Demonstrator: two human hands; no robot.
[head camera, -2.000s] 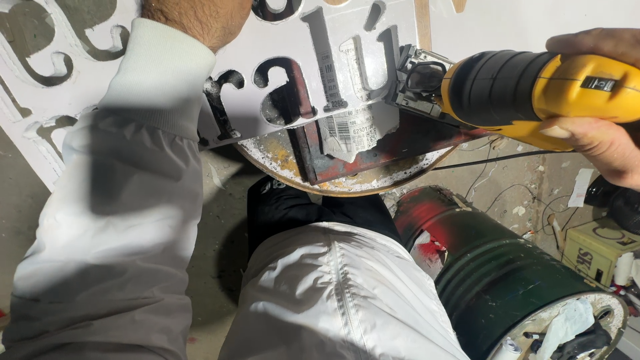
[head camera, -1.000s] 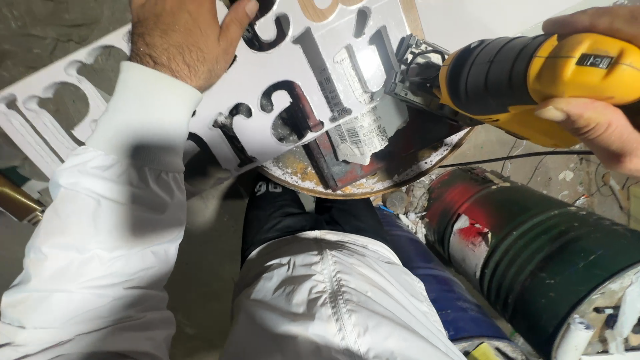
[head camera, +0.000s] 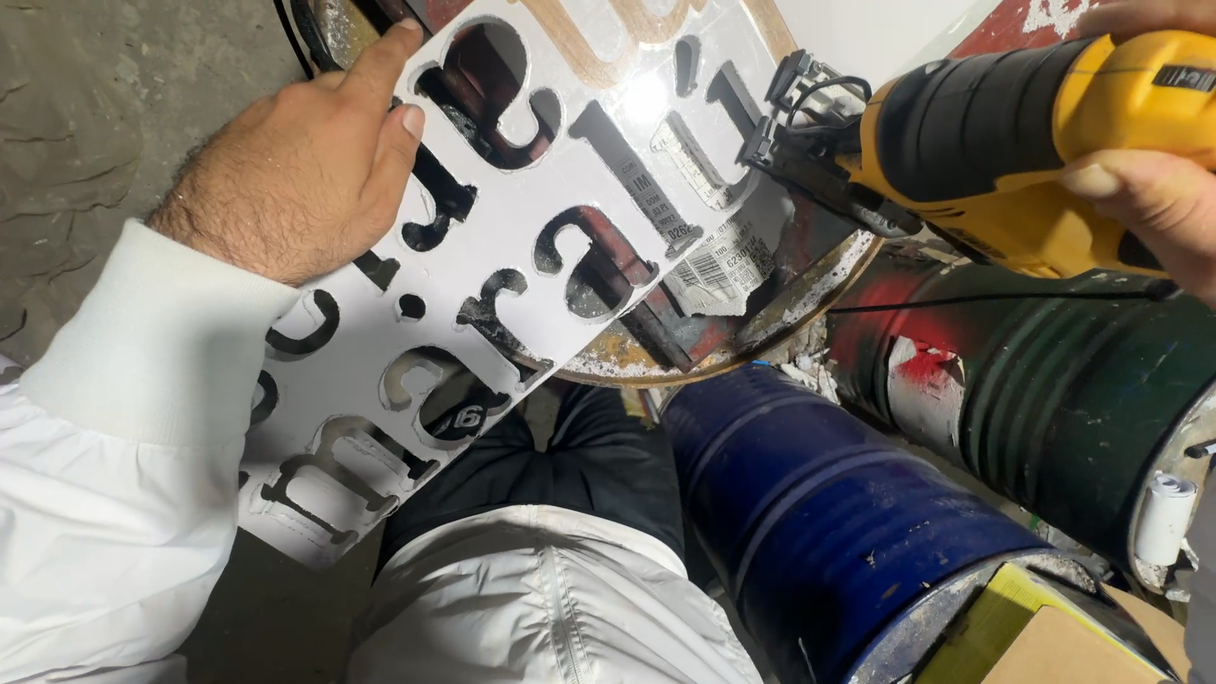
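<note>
A white sheet with cut-out letters lies slantwise over a round, rusty drum top. My left hand rests on its upper left edge, palm down, with index finger and thumb stretched toward the cut-outs. In my right hand is a yellow and black jigsaw, held by its body at the upper right. The jigsaw's metal shoe meets the right edge of the sheet, beside an accented letter; its blade cannot be made out. Beneath the sheet a dark metal frame and a torn printed label show.
A blue drum and a dark green drum with red paint lie at the lower right. A black cord runs above the green one. Cardboard and a yellow packet sit at the bottom right. Concrete floor shows at the left.
The sheet has turned, its lower left part swinging down toward my lap. My left hand has shifted along with it to the left edge. The jigsaw stays in my right hand at the sheet's right edge.
</note>
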